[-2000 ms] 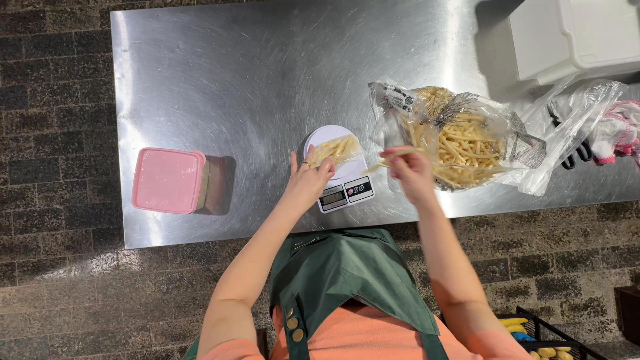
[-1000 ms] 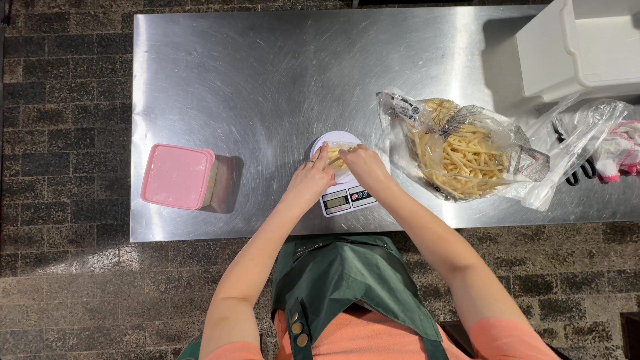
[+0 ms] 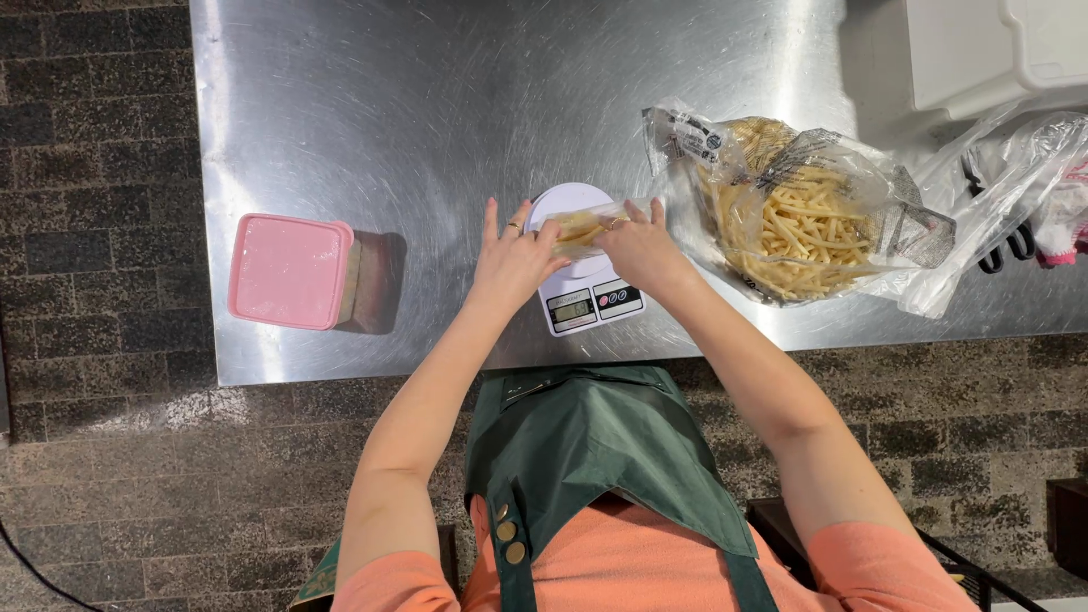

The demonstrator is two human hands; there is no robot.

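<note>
A small clear plastic bag of cut fries [image 3: 581, 228] lies over the round plate of a white digital kitchen scale [image 3: 595, 297]. My left hand [image 3: 516, 259] grips the bag's left end between thumb and fingers. At the bag's right end, my right hand [image 3: 643, 248] pinches the plastic, its fingertips partly hidden by the film. The scale's display is lit. Just right of the scale rests a large open plastic bag of fries [image 3: 807, 221], with printed patches on its film.
A container with a pink lid [image 3: 291, 270] stands at the left of the steel table [image 3: 476, 102]. At the right are a white plastic bin [image 3: 969, 59], loose clear plastic [image 3: 952, 246], black handles or straps [image 3: 1003, 246] and a pink and white item [image 3: 1058, 217].
My right hand has moved left from beside the large bag to the small bag over the scale. My left hand has stayed at the small bag.
</note>
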